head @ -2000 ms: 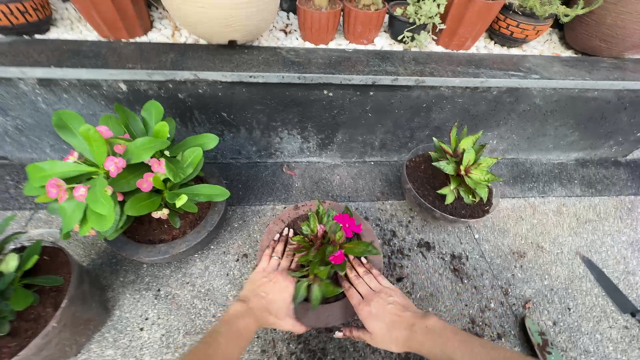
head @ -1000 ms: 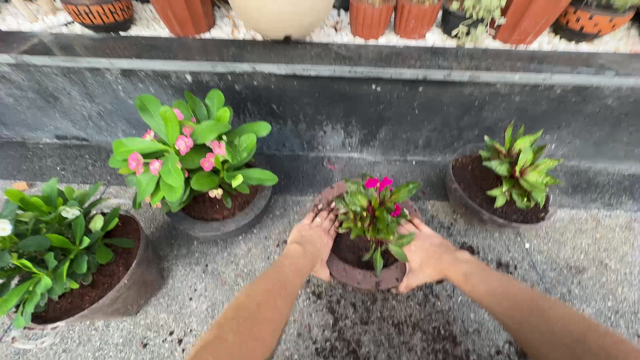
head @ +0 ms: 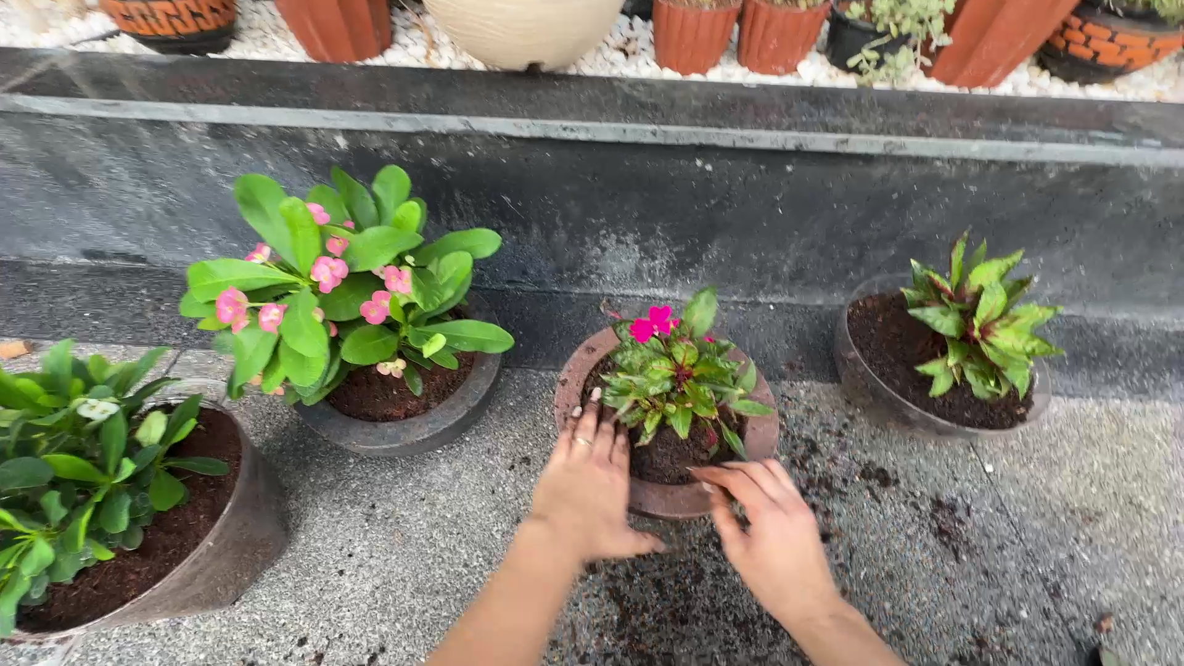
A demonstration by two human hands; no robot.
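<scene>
A round reddish-brown pot (head: 760,435) stands on the ground at the centre, holding dark soil and a leafy plant with magenta flowers (head: 680,379). Over the pot's left front rim lies my left hand (head: 587,486), a ring on one finger, its fingertips on the soil beside the leaves. My right hand (head: 763,523) is at the front right rim, fingers bent, with the index fingertip by the soil; no object shows in it. Both hands are bare and soil-marked.
A grey pot with a pink-flowered plant (head: 347,296) stands left, a clear bowl with a variegated plant (head: 980,324) right. A larger clear pot (head: 231,546) is at lower left. Behind runs a dark stone ledge (head: 592,111) with terracotta pots (head: 696,35) on white pebbles. Soil is scattered over the ground.
My right hand has moved from the pot's right side to its front right rim, its fingers now bent. My left hand remains at the left side of the pot. The view has shifted.
</scene>
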